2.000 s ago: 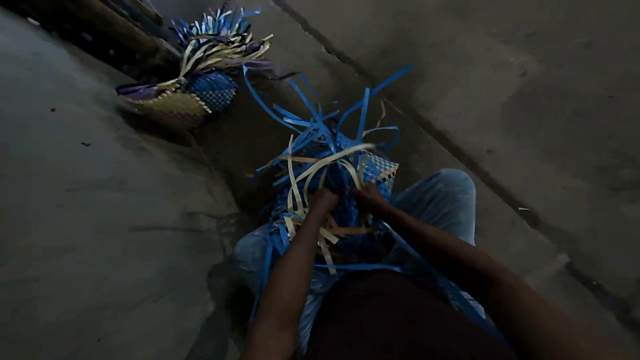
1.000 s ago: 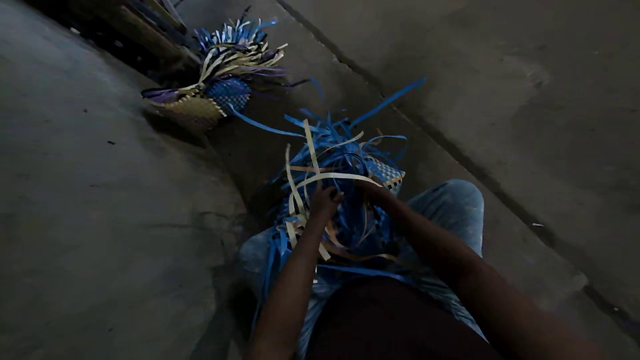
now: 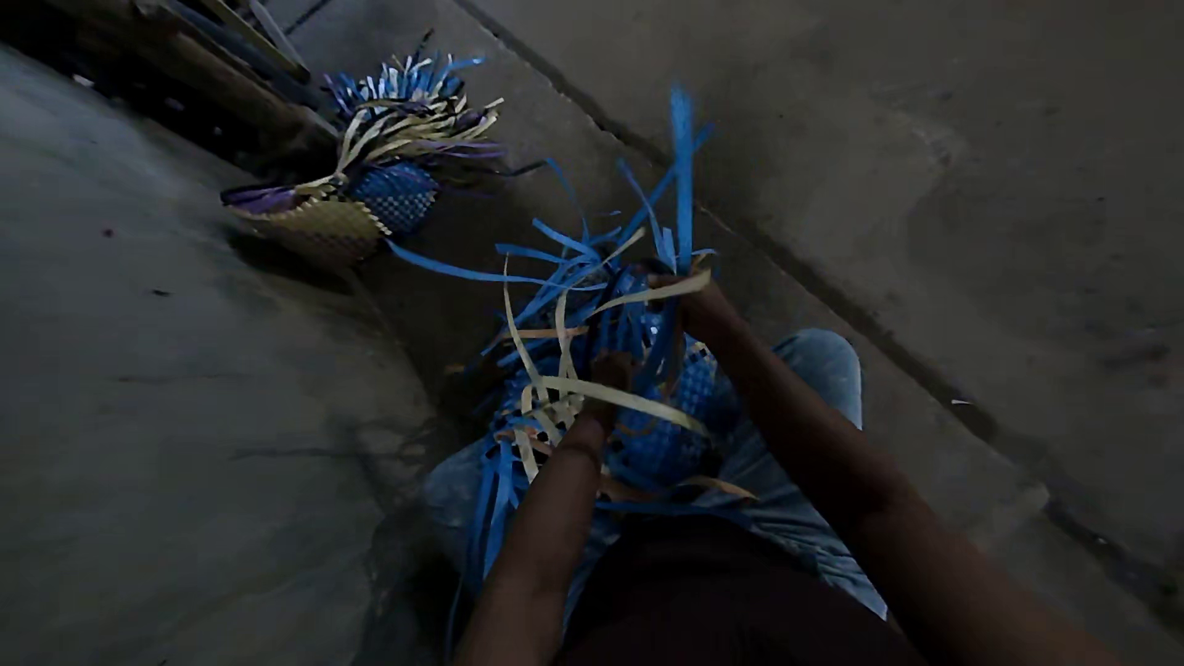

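A partly woven piece of blue, cream and orange flat strips [image 3: 671, 435] lies across my lap, loose strip ends sticking out on several sides. My left hand [image 3: 610, 375] is on the middle of the weave, among blue strips; its fingertips are partly hidden. Farther out, my right hand [image 3: 689, 291] is closed around blue strips at the far right edge of the work, with a cream strip [image 3: 657, 292] passing by it. Another cream strip [image 3: 629, 398] crosses over near my left wrist.
On the floor at the upper left sits a woven basket piece [image 3: 324, 227] with a tuft of blue, cream and purple strip ends. Behind it are wooden beams [image 3: 222, 83]. A pale wall or raised surface [image 3: 185, 416] is at the left. A groove [image 3: 795, 273] crosses the concrete floor.
My right hand has moved away from my body and up toward the far edge of the weave, apart from my left hand. Blue strips by it now point upward.
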